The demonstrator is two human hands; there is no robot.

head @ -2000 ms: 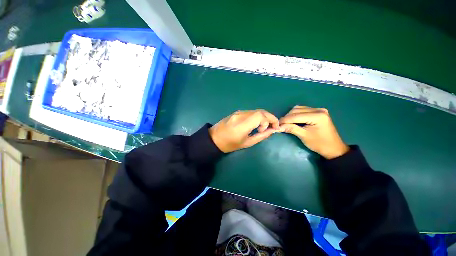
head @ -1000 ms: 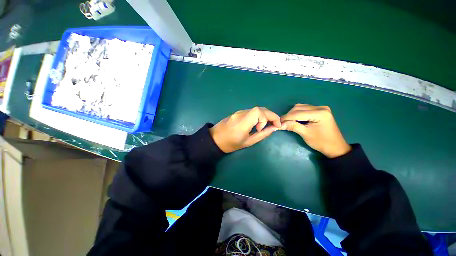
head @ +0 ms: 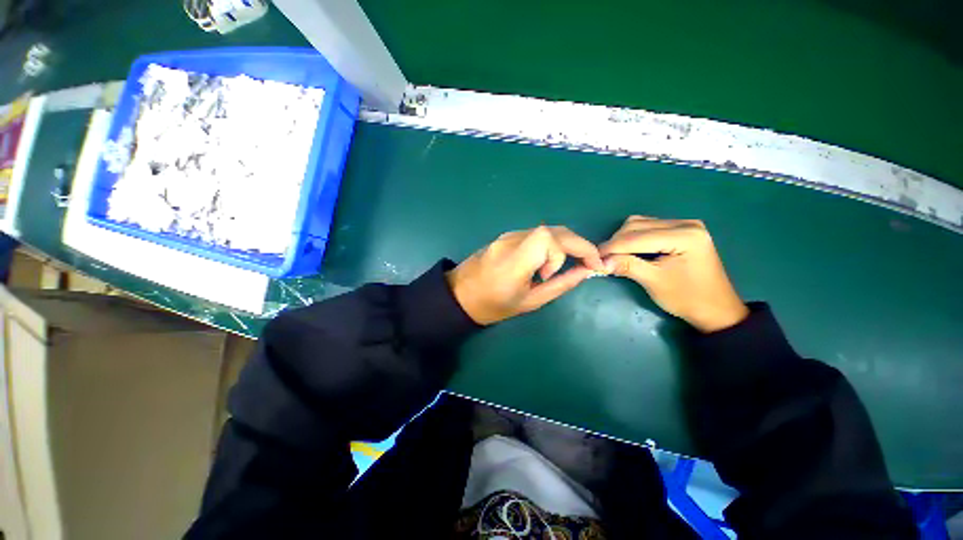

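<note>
My left hand (head: 525, 276) and my right hand (head: 679, 271) meet at the fingertips above the dark green bench, near the middle of the view. Both pinch a tiny small white piece (head: 601, 273), which is mostly hidden between the fingertips. The blue parts bin (head: 340, 158) sits at the left, full of jumbled loose small white and grey pieces (head: 227, 158).
A white sheet (head: 169, 273) lies under the bin. A white metal rail (head: 634, 133) with a pale upright post (head: 354, 53) runs behind the bench. A white corded device (head: 234, 13) lies at upper left. An open brown carton (head: 132, 422) stands below bench level at left.
My hands have shifted slightly right, with fingertips still together; a little of the white piece now shows. The corded device at upper left has moved up and to the right.
</note>
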